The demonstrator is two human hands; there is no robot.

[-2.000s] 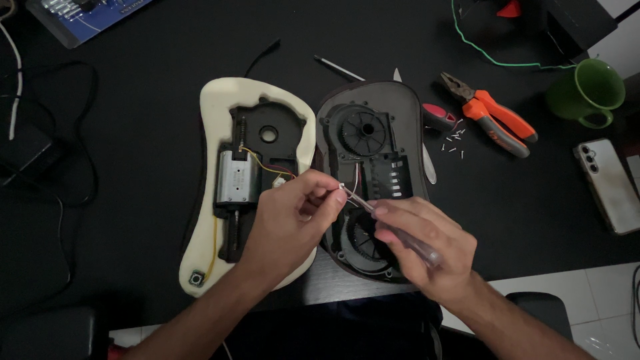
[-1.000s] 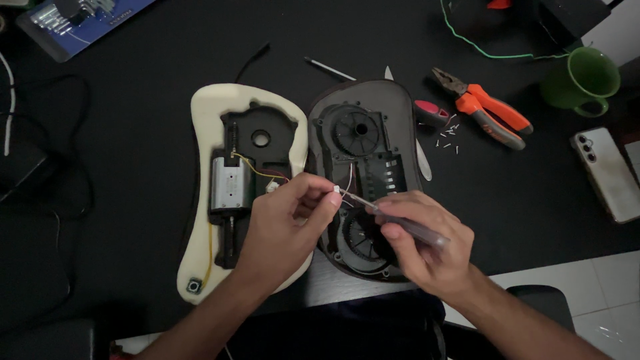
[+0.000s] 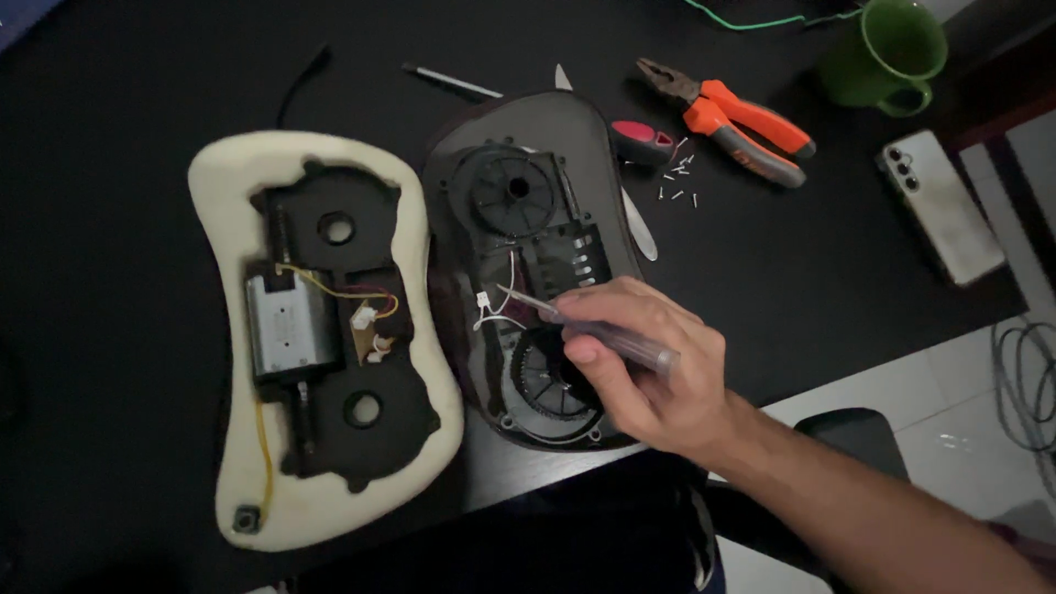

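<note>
My right hand (image 3: 652, 363) grips a small screwdriver with a clear handle (image 3: 631, 342). Its tip is over the dark housing half (image 3: 577, 124), close to a white connector (image 3: 483, 301) on thin white wires. Two round gear wheels sit in that housing, and my hand partly covers the lower one. To the left lies the cream foam-edged half (image 3: 206, 177), which holds a silver motor (image 3: 289, 326), yellow and red wires and a small circuit board (image 3: 363, 334). A push button (image 3: 247, 518) sits at its lower left corner. My left hand is out of view.
Orange-handled pliers (image 3: 742, 124), several loose screws (image 3: 678, 173), a red and black handle (image 3: 643, 142) and a metal blade (image 3: 639, 227) lie beyond the dark half. A metal rod (image 3: 452, 80) is behind it. A green mug (image 3: 895, 54) and a phone (image 3: 945, 206) are at right.
My left hand has let go of the white connector and left the view. The connector now rests over the dark half. My right hand still holds the screwdriver.
</note>
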